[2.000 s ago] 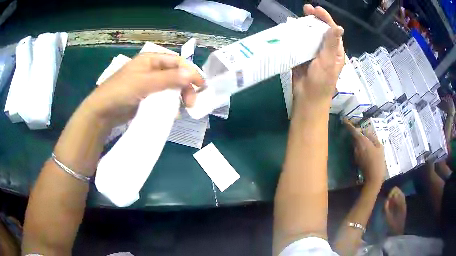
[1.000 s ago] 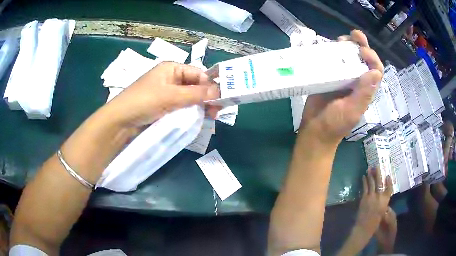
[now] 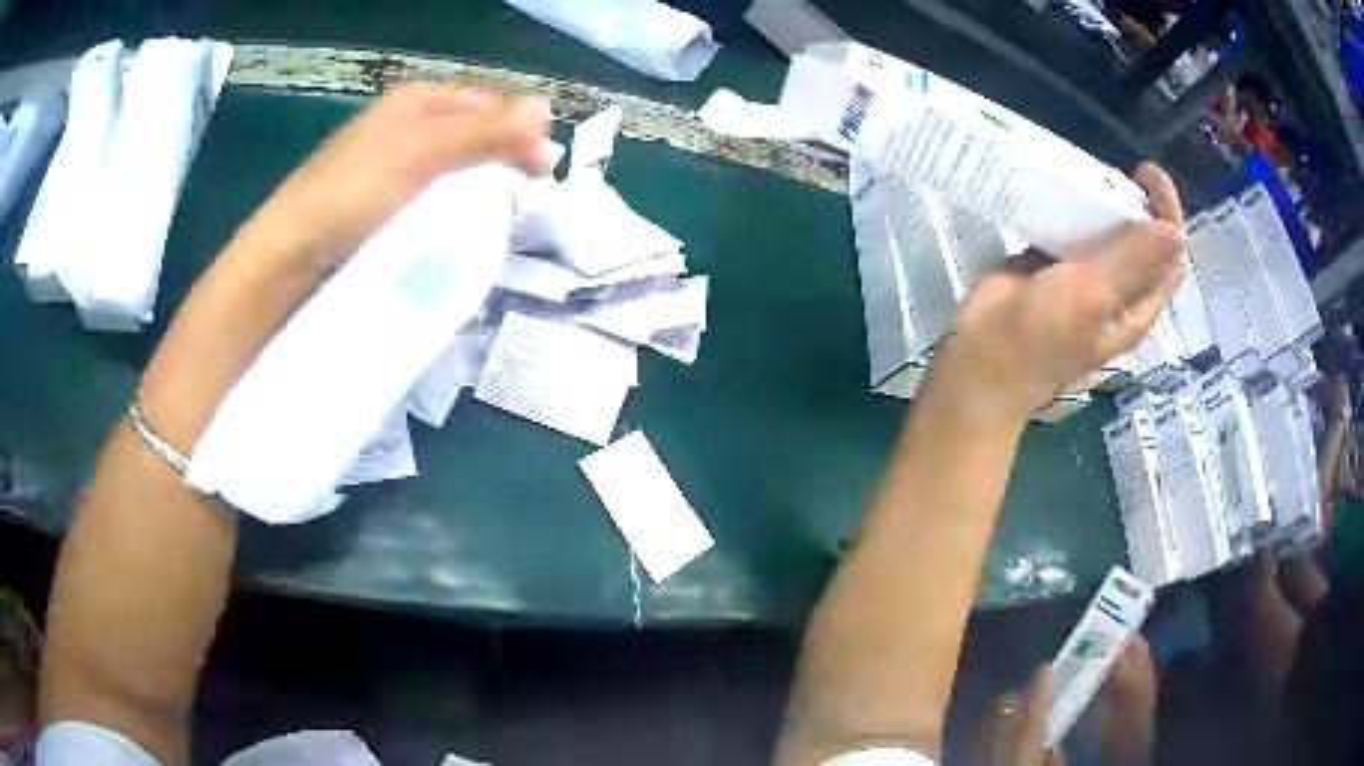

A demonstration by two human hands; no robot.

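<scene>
My right hand (image 3: 1070, 307) holds a long white printed carton (image 3: 987, 150) by its right end, raised above the bench. The carton's left end has a white flap standing out. My left hand (image 3: 434, 142) is apart from the carton, over the left of the bench, and holds a milky white sleeved item (image 3: 367, 352) that hangs down toward the wrist. A loose heap of white leaflets (image 3: 561, 367) lies between my hands. One leaflet (image 3: 648, 506) lies alone nearer the front edge.
Sleeved cartons (image 3: 135, 180) lie at the far left. Packed cartons (image 3: 1219, 464) lean in rows at the right. Another person's hands (image 3: 1077, 703) hold a carton at the lower right. A sleeved item (image 3: 628, 33) lies beyond the worn metal strip (image 3: 449, 75).
My left hand has moved away from the carton, left and up, with the sleeved item. The carton has tilted, its left end now higher. The other person's hands have lifted a carton.
</scene>
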